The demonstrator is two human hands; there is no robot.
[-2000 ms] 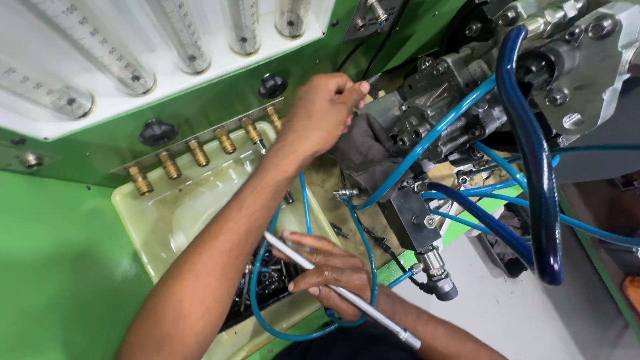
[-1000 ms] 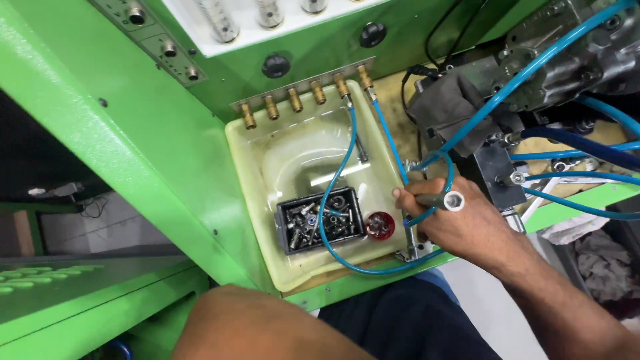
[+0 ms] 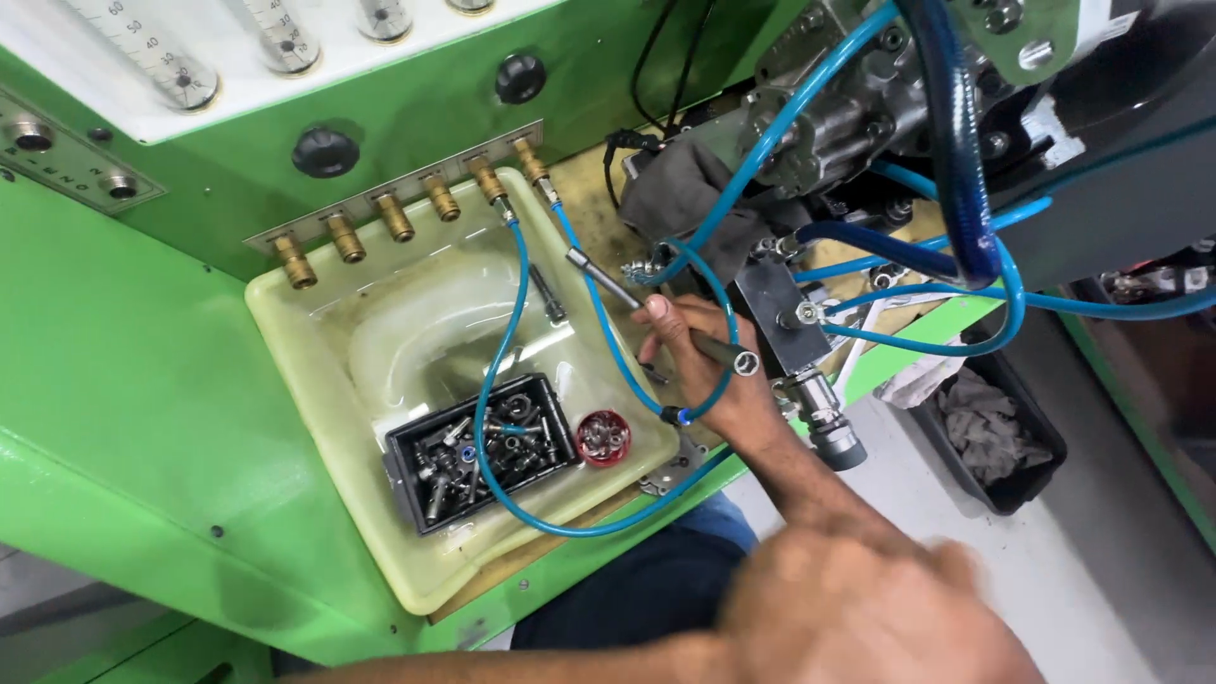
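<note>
My right hand [image 3: 708,366] is closed around a metal socket wrench [image 3: 608,277], and an open hexagonal socket end shows at its right. A thin blue hose loops around the hand. Blurred, my left hand [image 3: 855,608] is low in the view, over my right forearm; its fingers cannot be made out. Left of the right hand, a yellowish plastic tray [image 3: 332,475] holds a black bin [image 3: 408,489] of metal fittings, a small red cup [image 3: 603,439] of small parts and a dark metal rod [image 3: 547,294]. Blue hoses run from brass couplings [image 3: 486,178] above the tray.
A metal pump assembly [image 3: 826,123] with thick hoses stands at upper right, a dark cloth [image 3: 693,195] beside it. A valve block [image 3: 784,313] sits right of my hand. The green bench panel [image 3: 123,361] bounds the left. A black bin with rags [image 3: 993,437] is on the floor.
My left hand, by the pump and dark cloth two seconds ago, is now low in the view over my right forearm. The wrench stays in my right hand. The view has shifted.
</note>
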